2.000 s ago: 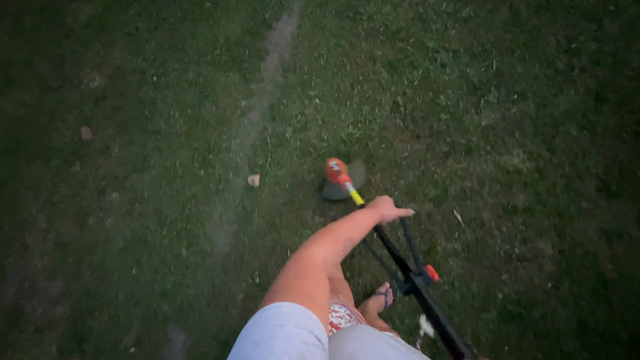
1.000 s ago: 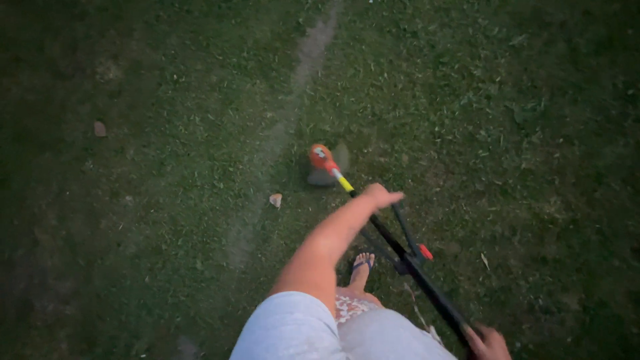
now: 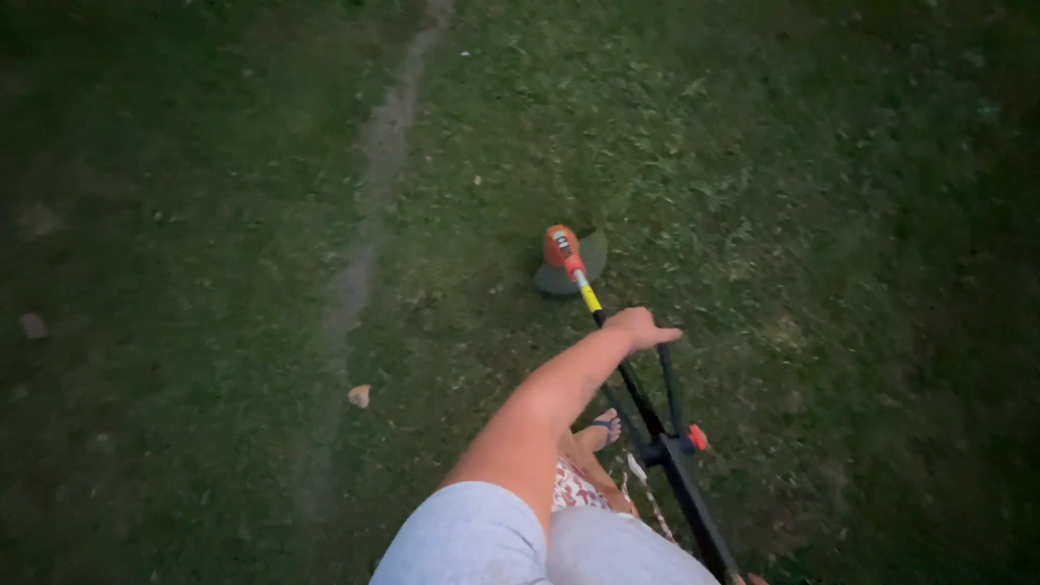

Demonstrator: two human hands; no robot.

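Observation:
My left hand is closed around the front loop handle of a string trimmer, with the thumb pointing right. The trimmer's orange head is low over the grass beyond that hand, with a dark translucent guard around its lower side. A yellow band marks the shaft near the head. The black shaft slants down to the lower right, past a red knob at the handle bracket. Only a sliver of my right hand shows beside the shaft at the bottom edge; its grip is hidden.
Short grass surrounds me, crossed by a narrow bare dirt strip on the left. A pale stone or leaf lies near it, and another small piece lies farther left. My foot in a flip-flop is near the shaft.
Relative to the pale piece on the ground, the trimmer head has swung left, then right, and moved farther forward. My right hand, plainly visible one second ago, has nearly left the view.

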